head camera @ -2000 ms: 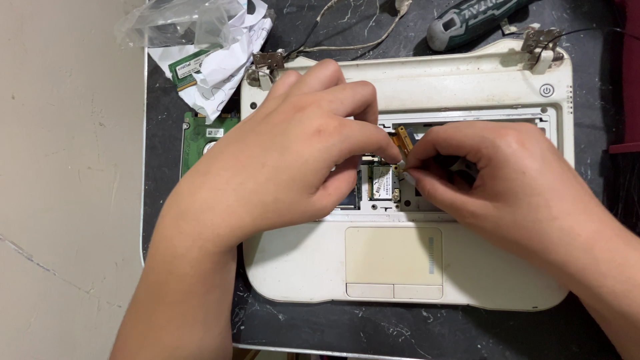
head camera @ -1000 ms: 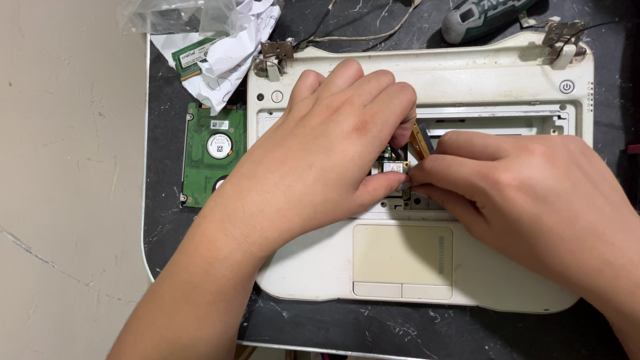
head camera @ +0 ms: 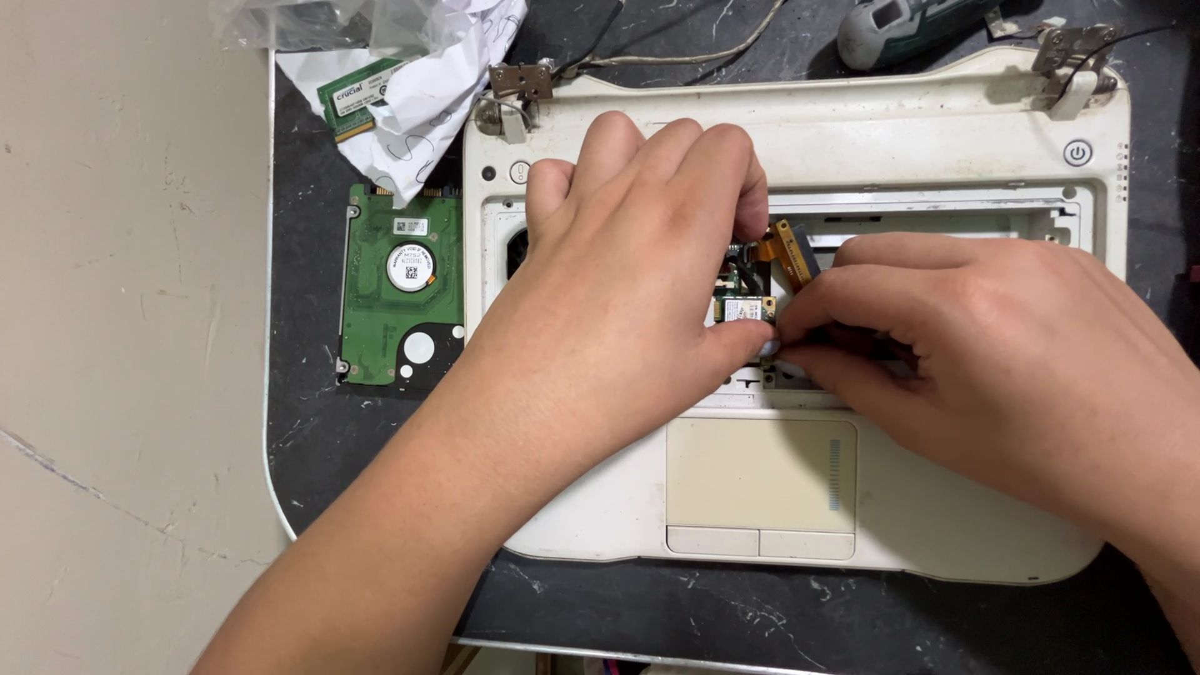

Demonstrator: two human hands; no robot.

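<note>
A white laptop base (head camera: pixel 600 525) lies with its keyboard bay uncovered. My left hand (head camera: pixel 637 253) reaches over the bay, its thumb tip pressing beside a small green circuit card (head camera: pixel 745 307) with a white label. The thumb and forefinger of my right hand (head camera: pixel 937 328) meet at the same spot, by the left thumb; whatever lies between them is too small and hidden to tell. An orange flex cable with a dark connector (head camera: pixel 795 253) sticks up just above the fingertips. Below the bay is the touchpad (head camera: pixel 750 473).
Left of the base lies a hard drive (head camera: pixel 403 291), green board up. A memory module (head camera: pixel 356 98) rests on crumpled white paper (head camera: pixel 431 103) beside clear plastic (head camera: pixel 328 23). Behind the base are a loose cable (head camera: pixel 694 58) and a grey-green tool handle (head camera: pixel 900 33). Metal hinges (head camera: pixel 521 82) stick up at its back corners.
The fingers of my left hand are raised and more curled than two seconds ago, with the thumb now down beside the card. My right fingertips stay at the same area.
</note>
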